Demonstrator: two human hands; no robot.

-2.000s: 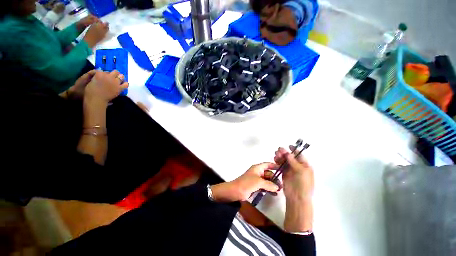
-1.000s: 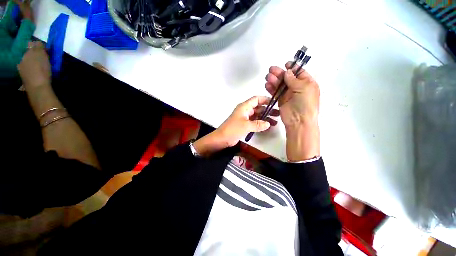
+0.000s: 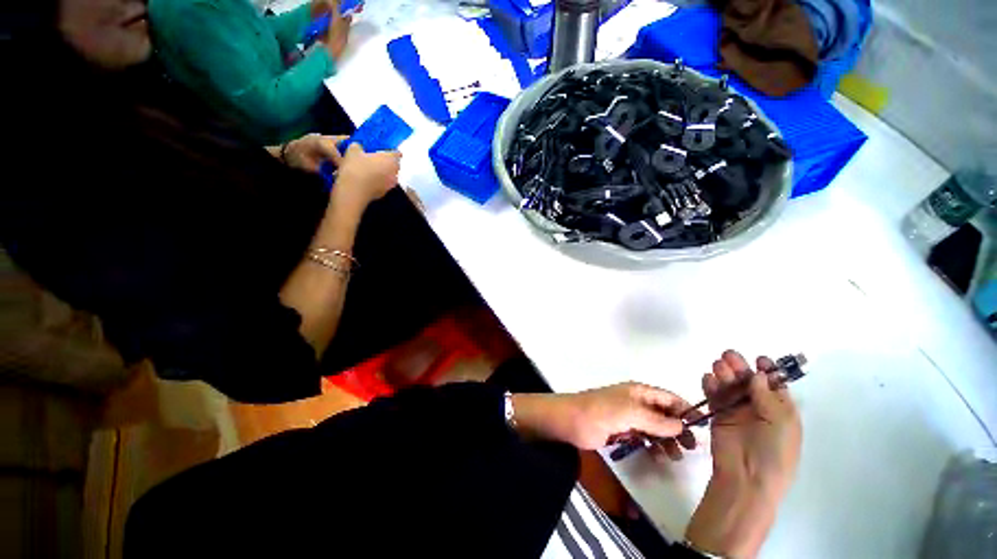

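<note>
A short black cable [image 3: 718, 411] is held between my two hands above the white tabletop near its front edge. Its connector ends stick out past my right hand, pointing up and right. My left hand [image 3: 629, 417] grips the lower, folded part, which shows partly below the fingers. My right hand [image 3: 752, 437] holds the cable near the connectors between thumb and fingers, palm facing up. A round grey-white tub [image 3: 645, 258] heaped with black coiled cables [image 3: 645, 153] with white bands stands farther back on the table.
Blue boxes [image 3: 470, 147] stand left of the tub, more behind it at right. A steel flask [image 3: 573, 35] is behind the tub. A neighbour at left holds a blue piece [image 3: 379, 129]. A bottle [image 3: 942, 204], dark rectangle [image 3: 956, 258] and greyish bag [image 3: 968, 513] are at right.
The view has swung back up, so the whole tub shows again. The cable is tilted flatter, with its connectors pointing more to the right. Both hands still hold it.
</note>
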